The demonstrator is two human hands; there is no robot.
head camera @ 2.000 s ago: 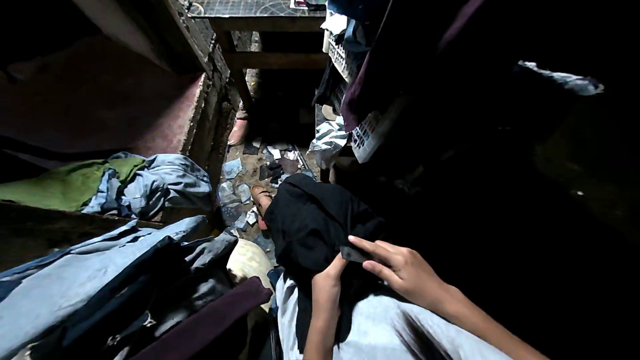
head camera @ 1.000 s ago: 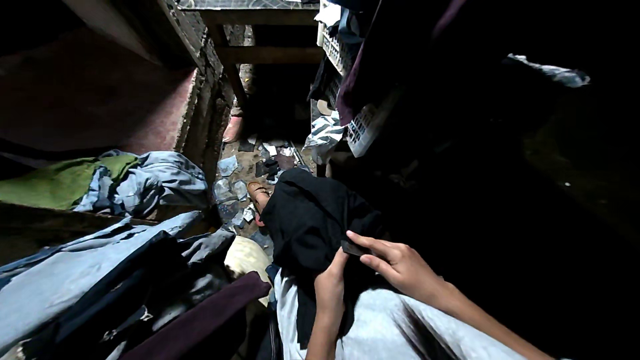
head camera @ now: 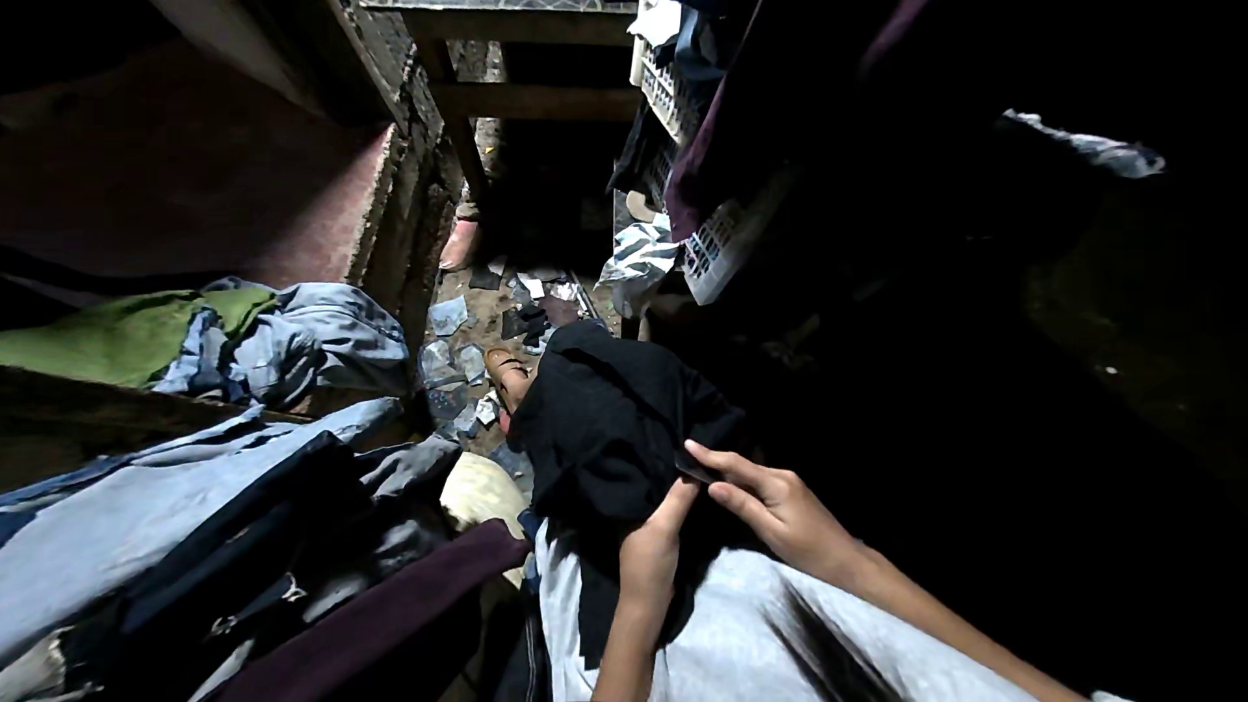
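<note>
A black cloth garment [head camera: 614, 419] lies over my lap and knee, bunched and hanging toward the floor. My left hand [head camera: 655, 546] grips its edge with the thumb pointing up. Close beside it, my right hand [head camera: 780, 497] pinches a small dark piece [head camera: 694, 466] between thumb and fingers where the two hands meet; whether that piece is a folded edge of the garment or a separate thing, I cannot tell. Pale light cloth [head camera: 741, 604] lies under both forearms.
Piled garments [head camera: 195, 526] lie at the left, with green cloth [head camera: 107, 336] behind them. Fabric scraps [head camera: 448, 317] litter the floor around a sandalled foot [head camera: 507, 375]. A white plastic basket [head camera: 717, 253] stands beyond my knee, near a wooden table frame [head camera: 546, 100]. Deep shadow covers the right side.
</note>
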